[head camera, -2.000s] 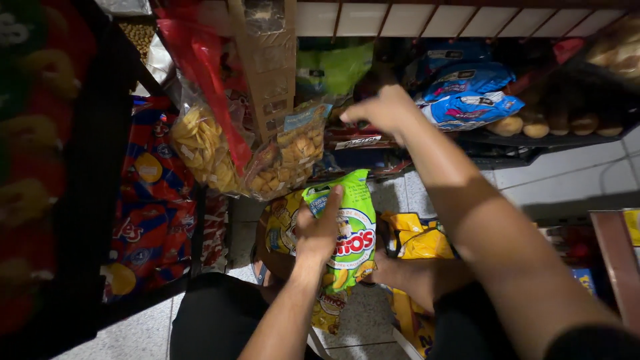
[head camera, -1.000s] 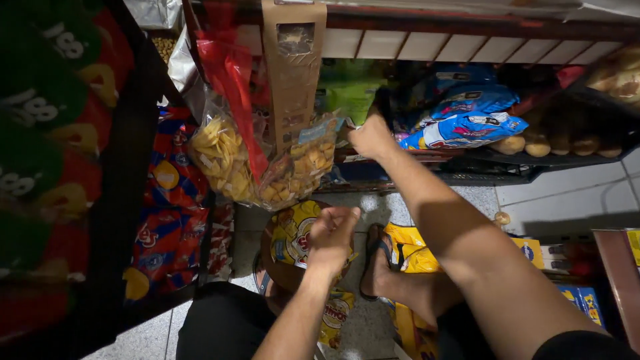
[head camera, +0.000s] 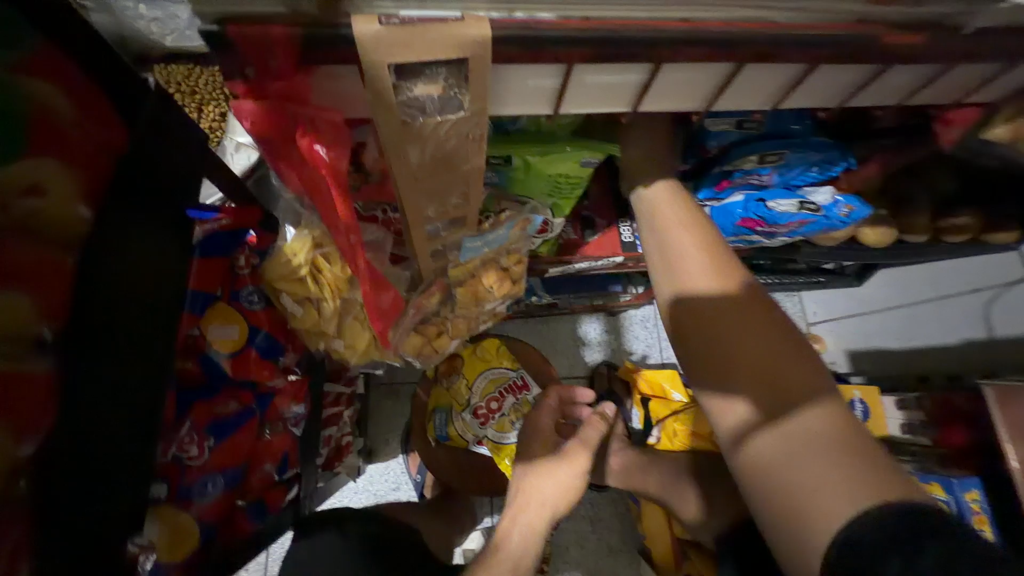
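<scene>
My right arm stretches up into the shelf, and my right hand (head camera: 650, 152) is in deep shadow there, between a green snack bag (head camera: 548, 172) and several blue packages (head camera: 776, 212); its fingers are hidden. Lower down, my left hand (head camera: 566, 436) hovers with curled fingers and the thumb up, and no object shows in it. Just left of it, a yellow snack bag (head camera: 484, 400) lies on a round brown stool seat (head camera: 532, 360). More yellow bags (head camera: 668, 408) are on the floor beside my foot.
Clear bags of snacks (head camera: 320, 296) and a brown cardboard strip (head camera: 436, 160) hang before the shelf. Red and blue snack bags (head camera: 232, 360) fill a dark-framed rack at left. A black crate edge (head camera: 824, 272) juts out at right.
The green bag that was in my left hand two seconds ago is out of that hand. My right hand has moved deeper into the shelf.
</scene>
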